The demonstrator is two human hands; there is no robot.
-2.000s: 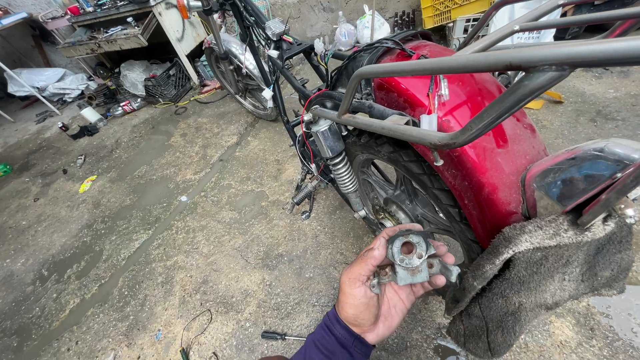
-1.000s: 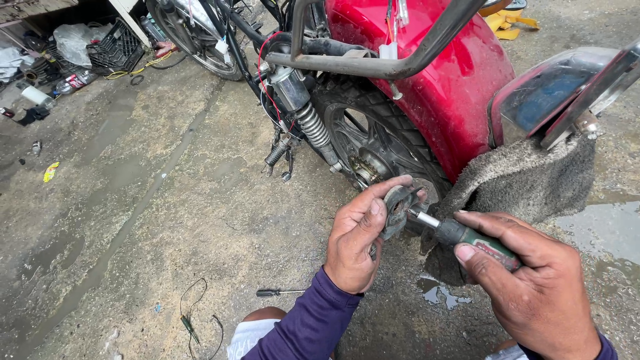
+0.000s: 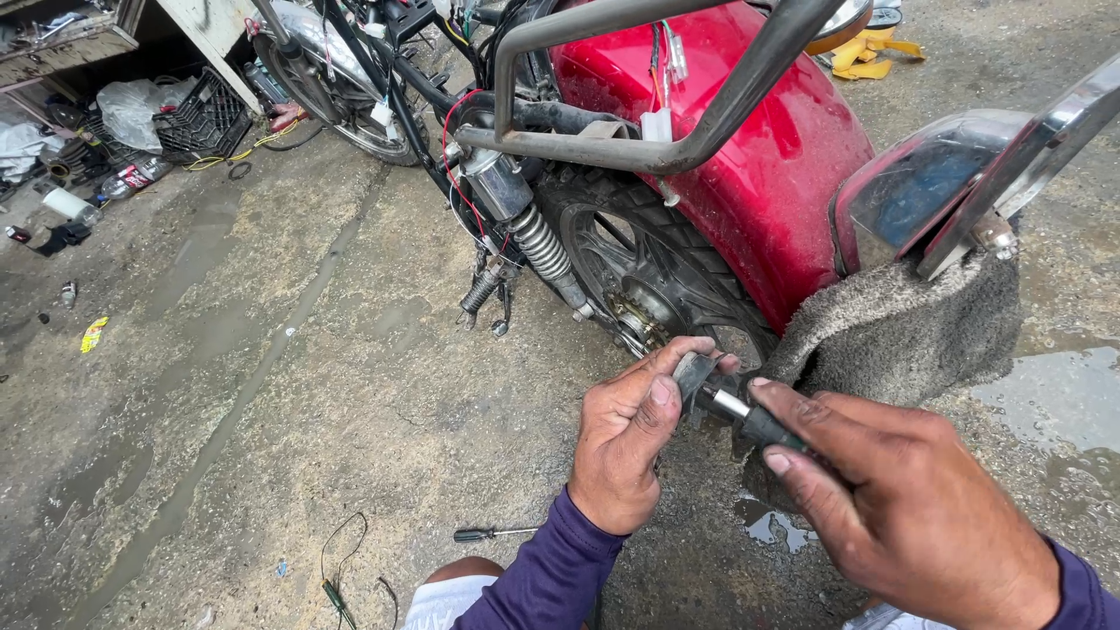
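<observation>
My left hand [image 3: 626, 437] grips a small dark metal part [image 3: 693, 376] between thumb and fingers. In my right hand [image 3: 892, 481] is a screwdriver-like tool [image 3: 766, 424] with a dark green handle and a bright metal shank; its end meets the part, though the exact contact is hidden. Beyond both hands stands a motorcycle with a red rear fender [image 3: 770, 166], a rear wheel [image 3: 652, 254] and a coil-spring shock absorber [image 3: 541, 241]. A grey cloth [image 3: 910, 324] hangs beneath the tail light, just past my right hand.
A screwdriver [image 3: 477, 534] lies on the wet concrete, near a thin wire with a green-handled probe [image 3: 337, 604]. The metal rack [image 3: 612, 150] juts out above the wheel. A black crate [image 3: 206, 118], a plastic bottle [image 3: 136, 178] and a workbench [image 3: 70, 57] are at upper left.
Two seconds ago my left hand held the part on an upturned palm and my right hand was out of view. The tool came to the part by one second ago, and the part is now turned more edge-on.
</observation>
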